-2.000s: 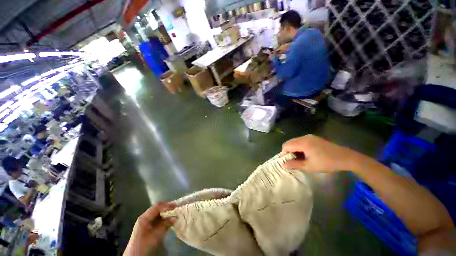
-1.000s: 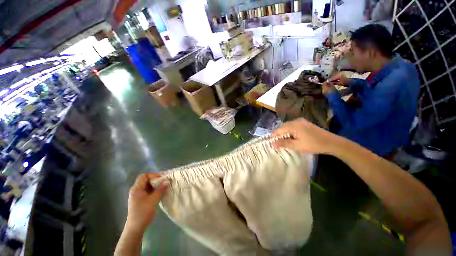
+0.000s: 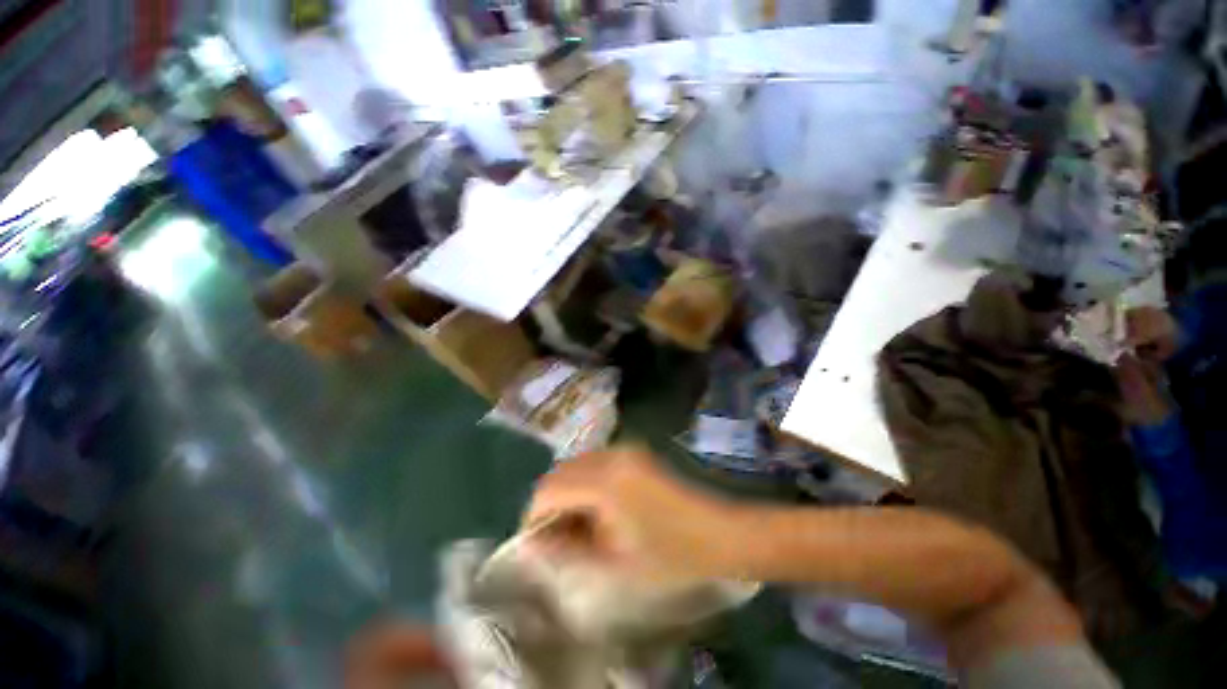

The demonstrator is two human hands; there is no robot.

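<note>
The cream elastic-waist garment (image 3: 538,612) hangs at the bottom centre, bunched and blurred. My right hand (image 3: 626,518) grips it near its top edge, with the forearm reaching in from the lower right. My left hand (image 3: 401,657) is a blur at the bottom edge, left of the garment, mostly cut off. I cannot tell if it touches the cloth. The lower part of the garment is out of the picture.
A white sewing table (image 3: 861,353) stands at the right, with dark brown cloth (image 3: 1023,431) over it and another person's hands and blue sleeve beyond. Another white table (image 3: 518,242) stands further back, with cardboard boxes (image 3: 471,347) below. Green floor (image 3: 256,471) lies left.
The view has moved closer to the tables. The garment went from stretched flat between both hands to bunched. My right hand moved left in view; my left hand dropped to the bottom edge.
</note>
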